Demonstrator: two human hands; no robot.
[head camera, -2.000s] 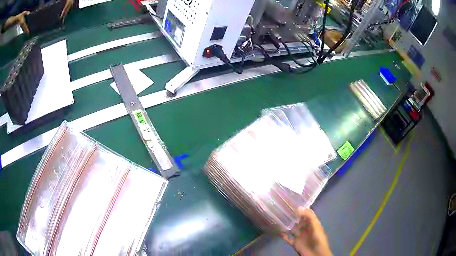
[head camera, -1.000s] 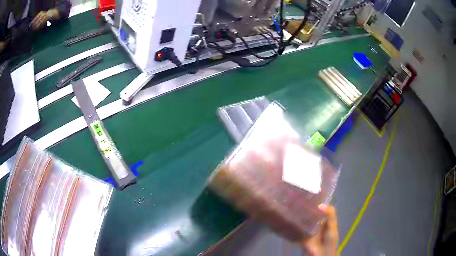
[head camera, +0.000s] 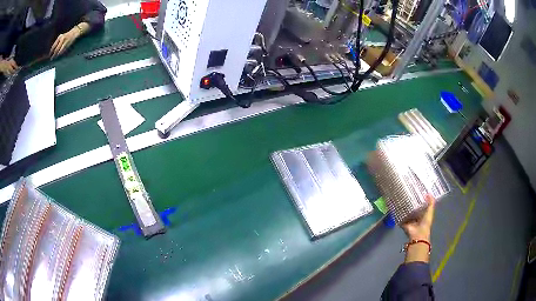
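My right hand (head camera: 418, 226), bare with a red bracelet, grips the near edge of a thick stack of clear trays (head camera: 408, 176) at the right of the bench. The stack shows many ribbed layers. A flat silvery clear tray (head camera: 322, 188) lies on the green bench to its left. Another clear tray with copper-coloured rows (head camera: 56, 250) is at the lower left, cut off by the picture's edge. My left hand is not in view.
A labelled grey bar (head camera: 132, 176) lies beside blue tape (head camera: 167, 217). Small specks are scattered near the front edge. A white machine cabinet (head camera: 197, 53) with cables stands behind. Pale strips (head camera: 422, 130) lie far right. A person's hands (head camera: 67, 42) and dark blocks (head camera: 13, 120) are upper left.
My right hand has carried the tray stack to the right, away from the flat silvery tray, which is now fully uncovered. The view has shifted.
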